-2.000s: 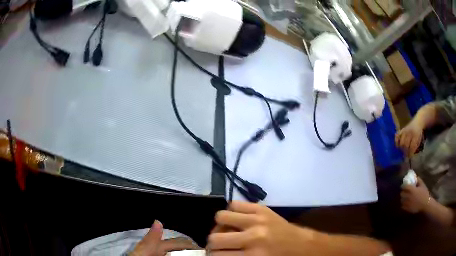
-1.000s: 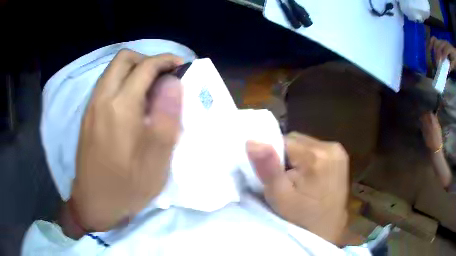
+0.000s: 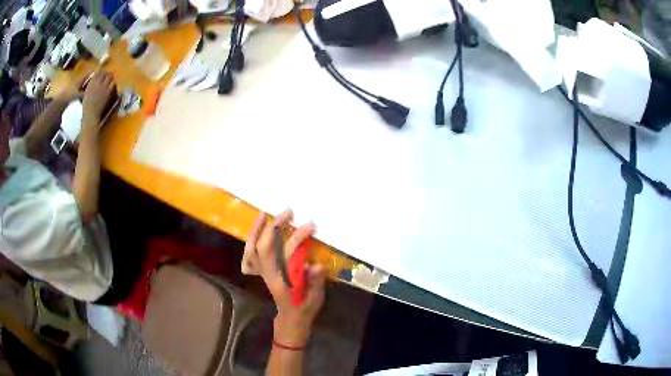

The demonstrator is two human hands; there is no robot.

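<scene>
My left hand [image 3: 287, 268], with a red band at the wrist, is at the table's taped front edge. It holds a red-handled tool [image 3: 298, 273] upright against the palm; a thin dark part of it shows between the fingers. My right hand is out of the picture. A white item with black marks [image 3: 508, 366] is cut off by the bottom edge; I cannot tell what it is.
White-and-black cameras [image 3: 618, 77] lie along the back, with black pigtail cables [image 3: 588, 250] across the pale ribbed sheet [image 3: 471, 213]. Another person [image 3: 51, 213] works at the left. An empty brown chair [image 3: 187, 319] stands below the table. A bottle [image 3: 149, 60] stands back left.
The view has swung from my lap to the left of the table. My left hand has let go of the white piece and now holds the red tool. My right hand has left the picture.
</scene>
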